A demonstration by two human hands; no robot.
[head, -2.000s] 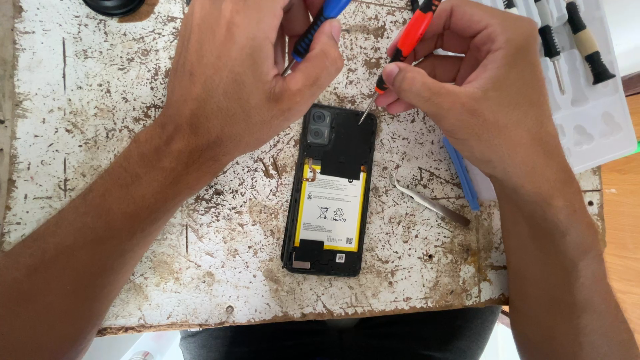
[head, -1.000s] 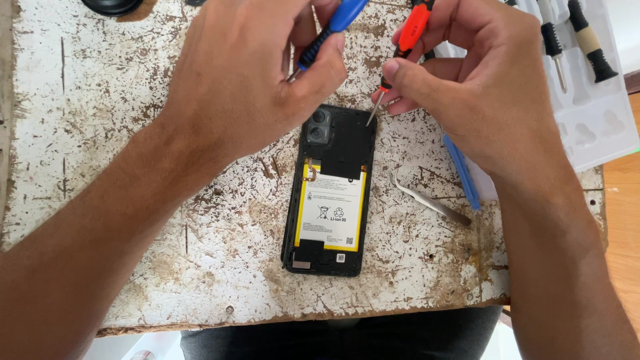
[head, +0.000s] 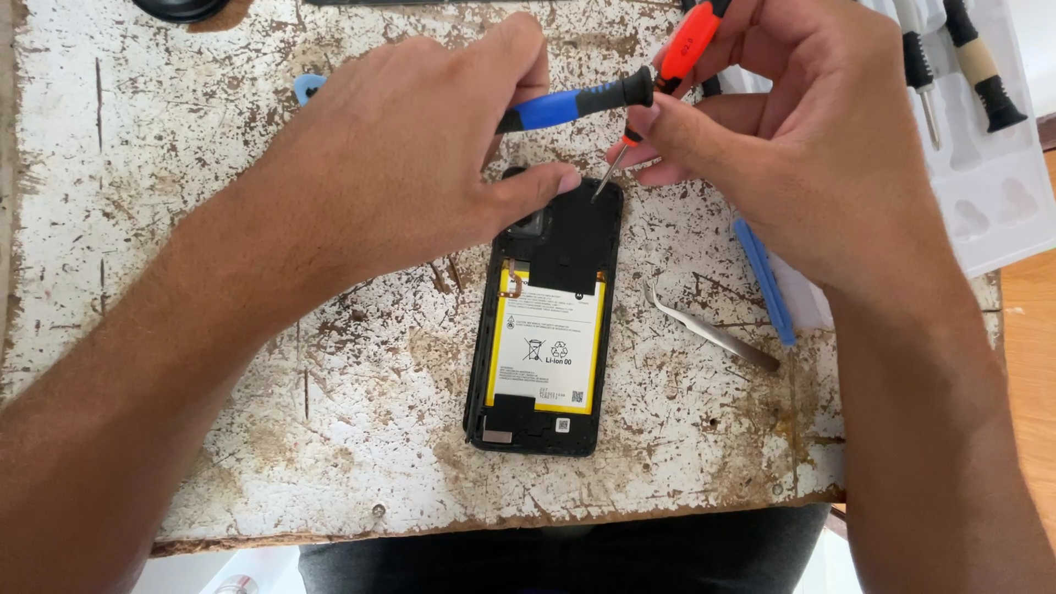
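A smartphone with its back cover off [head: 544, 330] lies on the worn white board, its battery [head: 549, 346] facing up. My right hand [head: 792, 124] grips a red and black screwdriver [head: 689, 41], whose tip meets the phone's upper right corner. A blue and black screwdriver [head: 569, 107] is held in my left hand [head: 412, 148], lying sideways with its cap end toward the red one. My left thumb reaches over the phone's top beside the camera module [head: 525, 224], partly covering it.
Curved metal tweezers [head: 714, 330] and a blue plastic pry tool [head: 766, 285] lie right of the phone. A white plastic tray [head: 990, 198] with more screwdrivers is at upper right. A blue pick [head: 308, 87] and a round black object [head: 181, 7] are at upper left.
My left hand has come down toward the phone's top, and its blue screwdriver has turned to lie more sideways. The red screwdriver's tip stays at the phone's upper right corner.
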